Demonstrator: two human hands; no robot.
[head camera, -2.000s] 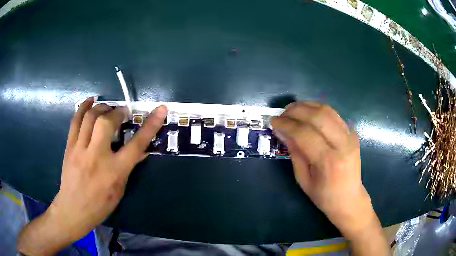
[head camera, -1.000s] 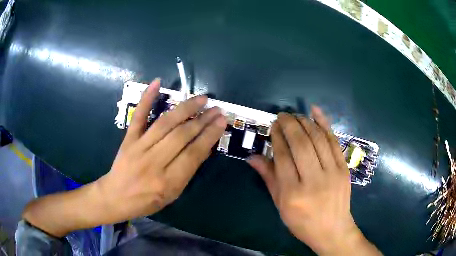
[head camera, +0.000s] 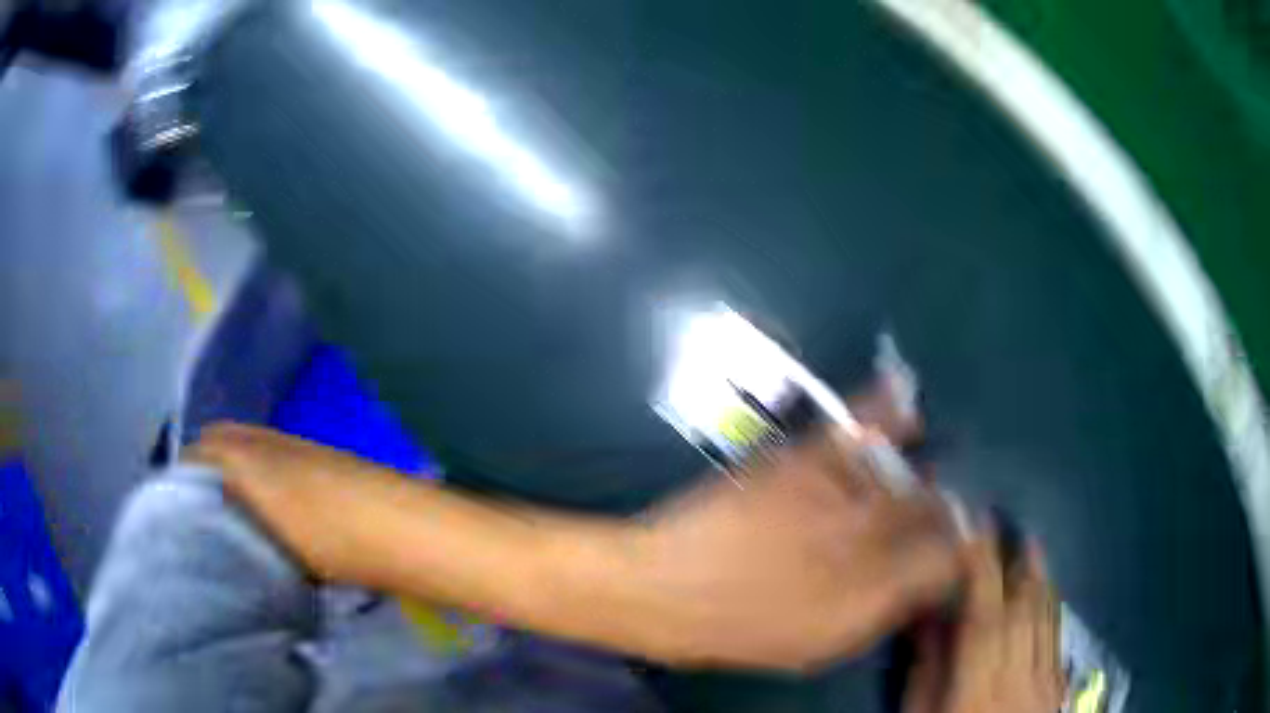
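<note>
The power strip housing (head camera: 696, 373) lies on the dark green bench at the lower right, running down to the right, and it is blurred. A yellow block (head camera: 740, 424) shows at its near left end, and a yellow part shows at its far end by the picture's lower right. My left hand (head camera: 836, 550) lies over the housing's middle, with its fingertips blurred. My right hand (head camera: 996, 634) is beside it on the housing, cut off by the bottom edge. Whether the fingers grip the housing is unclear. The white stub (head camera: 896, 369) projects above my left hand.
The dark green bench (head camera: 627, 84) has a pale curved edge (head camera: 1114, 181) at right, with a brighter green surface beyond. A blue-bottomed bin (head camera: 348, 411) is at lower left below the bench. A blurred shiny clear thing (head camera: 165, 84) is at the upper left.
The view has swung left, so the housing and both hands now appear at the lower right and more steeply slanted. The copper strips have left the picture. My hands are closer together.
</note>
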